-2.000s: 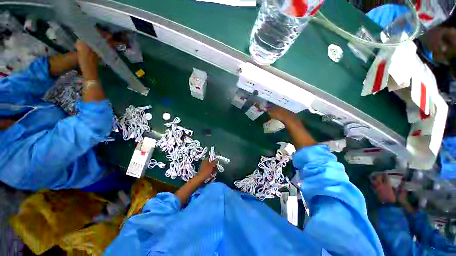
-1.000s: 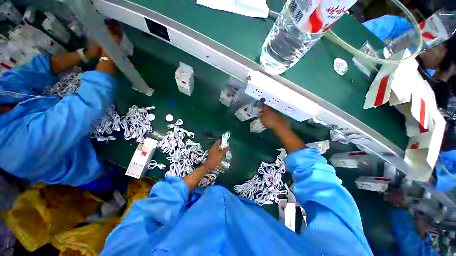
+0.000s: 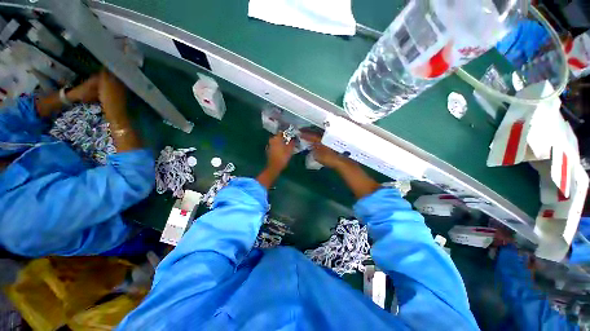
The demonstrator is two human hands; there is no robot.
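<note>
My left hand (image 3: pixel 279 154) holds a small white cable bundle (image 3: pixel 289 134) at its fingertips, close to the metal rail. My right hand (image 3: pixel 328 154) is beside it at a small whitish box (image 3: pixel 301 143); the fingers partly hide that box, and its grip is unclear. Another small whitish box (image 3: pixel 314 161) lies just below my right hand, and one (image 3: pixel 272 119) stands beyond my left hand. A heap of looped white cables (image 3: pixel 343 247) lies near my body, right of centre. Another heap (image 3: pixel 273 233) is partly hidden by my left sleeve.
A white box (image 3: pixel 209 97) stands alone on the green surface; another (image 3: pixel 180 218) leans near the left heap. A water bottle (image 3: pixel 414 61), paper sheet (image 3: pixel 303 14) and opened cartons (image 3: pixel 514 139) are on the upper shelf. A neighbouring worker's arms (image 3: pixel 113 110) are at left; boxes (image 3: pixel 472 236) lie at right.
My left hand has moved from the cable heap up to the boxes by the rail, bringing a cable bundle. My right hand stays by the rail. The standing boxes have shifted left in view.
</note>
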